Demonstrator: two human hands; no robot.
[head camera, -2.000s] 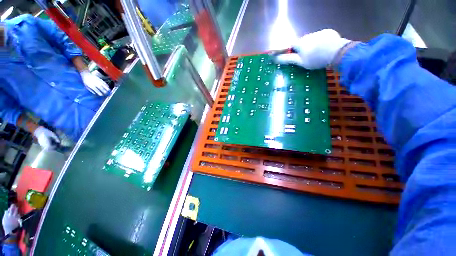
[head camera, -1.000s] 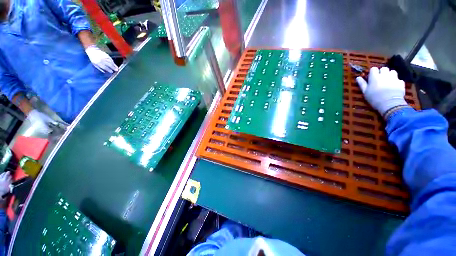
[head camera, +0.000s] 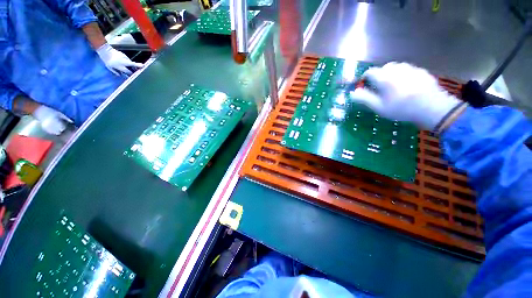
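A green printed circuit board (head camera: 350, 137) lies solder side up on the orange slotted tray (head camera: 350, 198). My right hand (head camera: 402, 93), in a white glove, is over the board's upper part, shut on cutters; only a red bit of their handle (head camera: 360, 84) shows clearly at the fingers, and the jaws are blurred. Whether the cutters touch the board cannot be told. My left hand is not in view; only a blue sleeve shows at the bottom edge.
More boards lie on the green conveyor (head camera: 105, 169) at left, one (head camera: 186, 137) beside the tray. A metal post (head camera: 239, 29) and clear guard stand at the tray's left. A black object (head camera: 475, 93) is at its upper right. A gloved person in blue (head camera: 52, 64) stands opposite.
My right hand has moved from the tray's right side, where the cutters' jaws showed, left over the board. Earlier it was at the board's top edge. The view has shifted somewhat.
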